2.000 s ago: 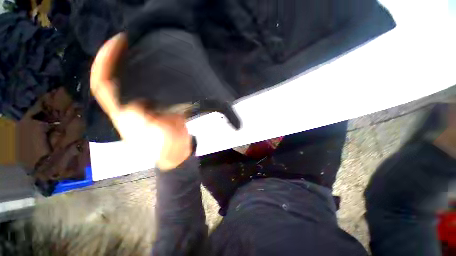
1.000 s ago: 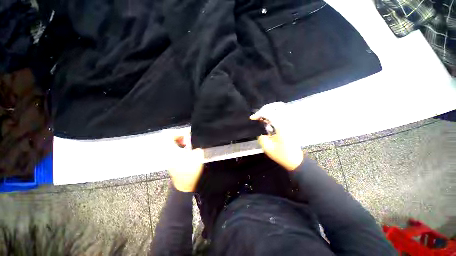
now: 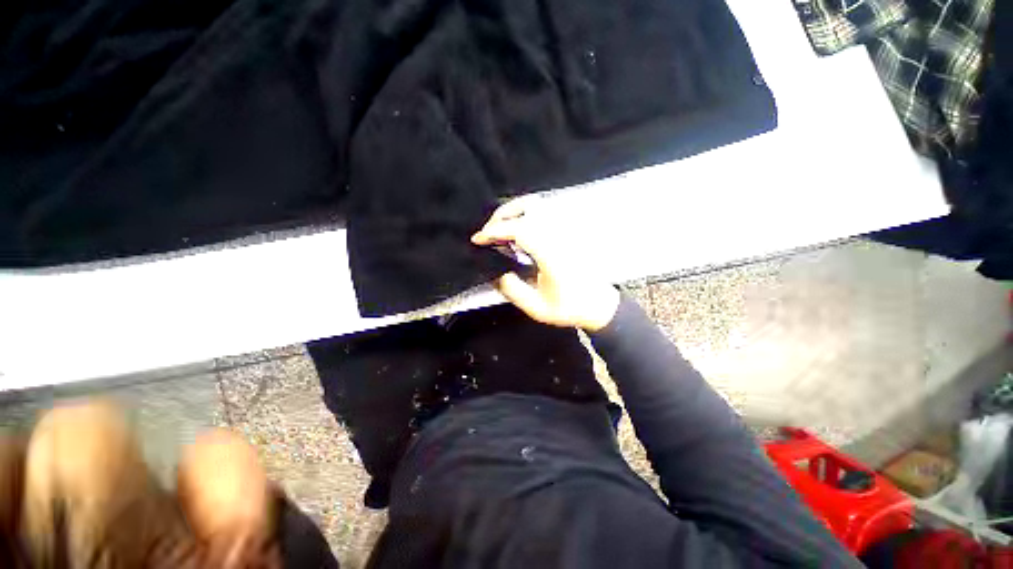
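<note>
A black jacket (image 3: 222, 122) lies over the white table. Its sleeve (image 3: 411, 211) points toward me, with the cuff end at the table's front edge. My right hand (image 3: 544, 267) rests at the right side of the cuff, its fingers curled around a small dark thing, seemingly thread snips (image 3: 518, 255), mostly hidden in the palm. My left hand (image 3: 150, 489) is large and blurred at the bottom left, close to the camera, off the jacket, its fingers apart and nothing seen in it; it is partly cut off by the picture's edge.
The white table (image 3: 689, 222) has its front edge just before my body. Plaid garments (image 3: 933, 67) and dark cloth lie at the far right. A red plastic stool (image 3: 844, 489) stands on the speckled floor at the lower right. Pale lint dots the dark cloth at my lap.
My left hand has left the cuff and come up toward the camera at the lower left. My right hand stays by the cuff. The view has shifted right, and the cuff now lies flat.
</note>
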